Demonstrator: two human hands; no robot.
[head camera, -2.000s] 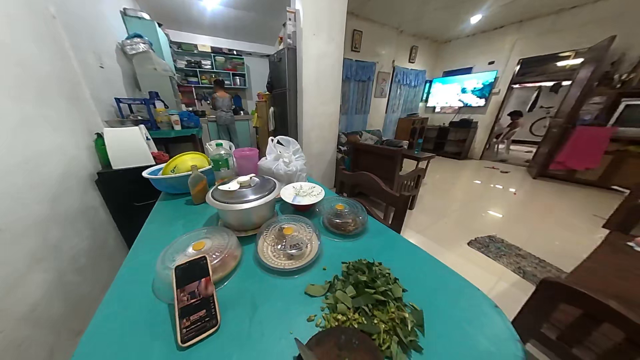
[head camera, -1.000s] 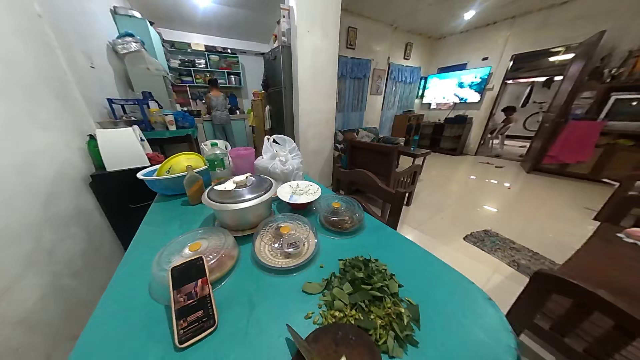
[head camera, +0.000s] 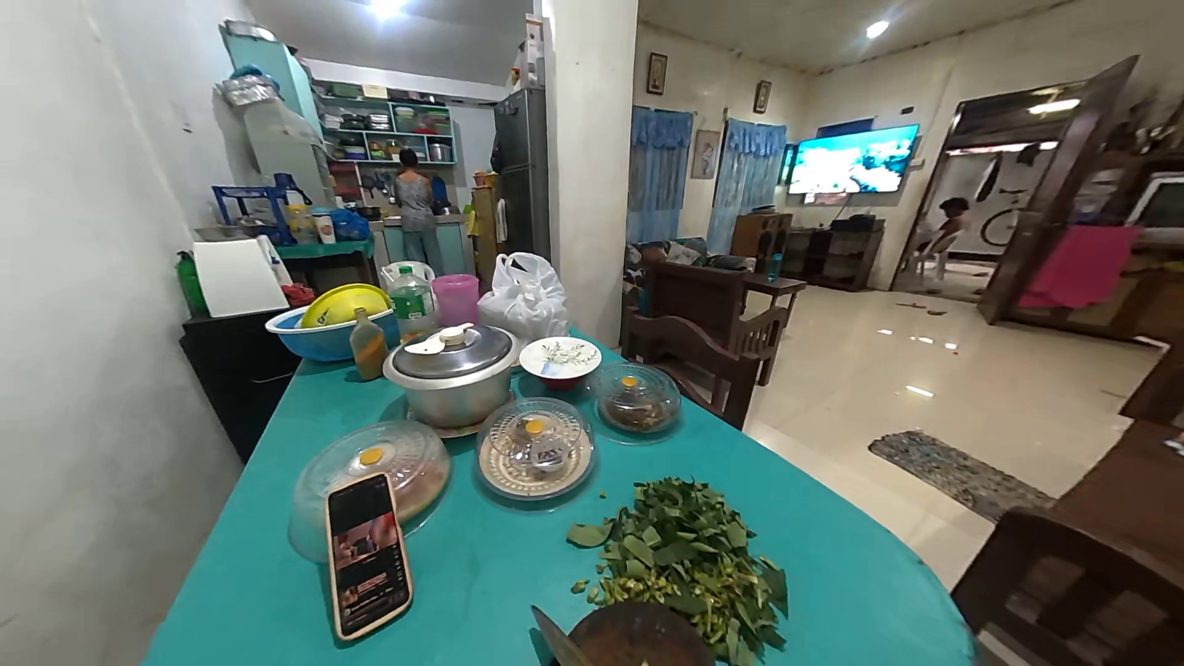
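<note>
Neither my left hand nor my right hand shows in the head view. On the teal table (head camera: 499, 592) a heap of cut green leaves (head camera: 689, 555) lies at the front right. A round dark wooden board (head camera: 643, 634) is cut off by the bottom edge, and a knife blade (head camera: 558, 636) rests at its left side. A smartphone (head camera: 368, 555) with a lit screen leans on a clear domed food cover (head camera: 407, 453). Behind stand a second covered plate (head camera: 536, 453), a third covered dish (head camera: 636, 402) and a lidded metal pot (head camera: 451, 379).
A patterned plate sits on a red bowl (head camera: 561, 359). Behind the pot are a white plastic bag (head camera: 524, 296), a pink container (head camera: 456, 299), bottles and a blue basin (head camera: 324, 340). Wooden chairs (head camera: 694, 342) stand beyond the table. One person (head camera: 416, 208) stands in the kitchen; another sits by the doorway.
</note>
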